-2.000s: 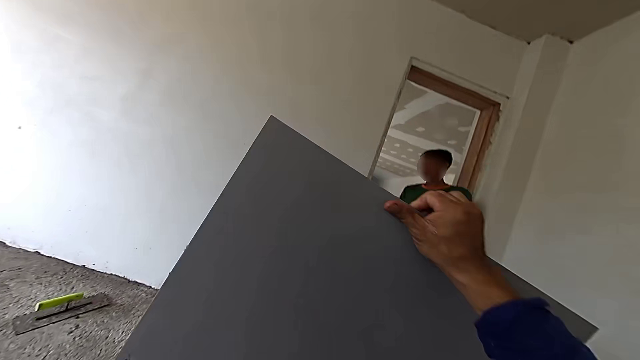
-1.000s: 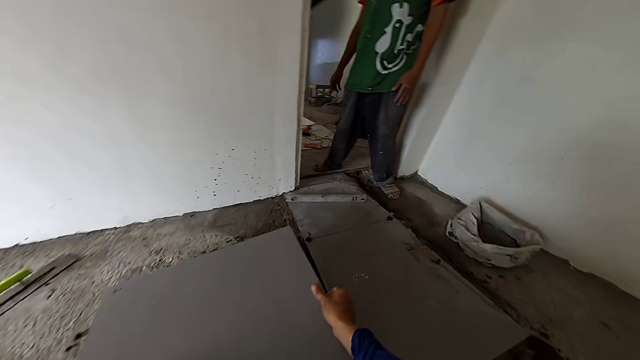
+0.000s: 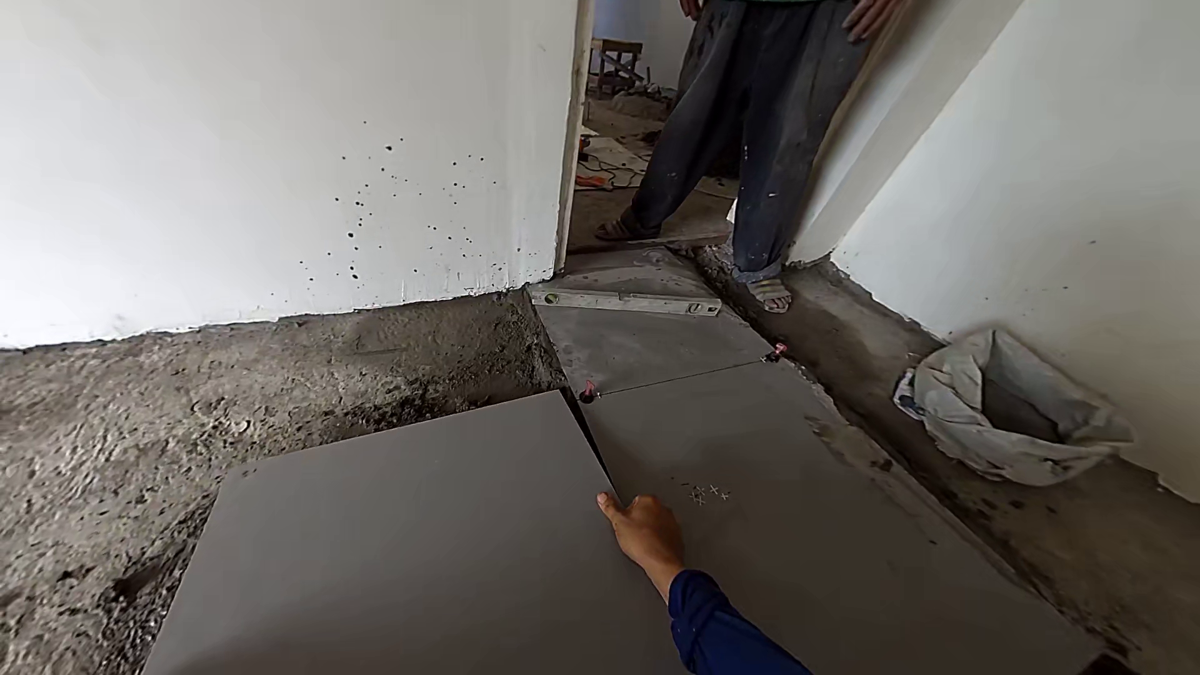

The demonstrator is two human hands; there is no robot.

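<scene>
My right hand [image 3: 645,536], in a blue sleeve, grips the right edge of a large grey floor tile [image 3: 412,534], thumb on top. The tile lies low over the rough mortar bed, its right edge beside a laid grey tile [image 3: 750,469], with a dark gap between them near the far corner. Several small cross-shaped tile spacers [image 3: 710,493] lie on the laid tile. Two red levelling clips [image 3: 588,390] stand at the joint with the tile beyond, where a spirit level [image 3: 626,301] rests. My left hand is not in view.
A person in dark trousers [image 3: 759,122] and sandals stands at the doorway. An open whitish sack [image 3: 1022,412] sits by the right wall. Rough mortar [image 3: 103,450] spreads on the left below a speckled white wall [image 3: 281,141]. A wooden stool [image 3: 617,64] stands beyond the doorway.
The held tile, raised and tilted two seconds ago, has come down beside the laid tile. My right hand has stayed on its edge. The view has swung down to the floor.
</scene>
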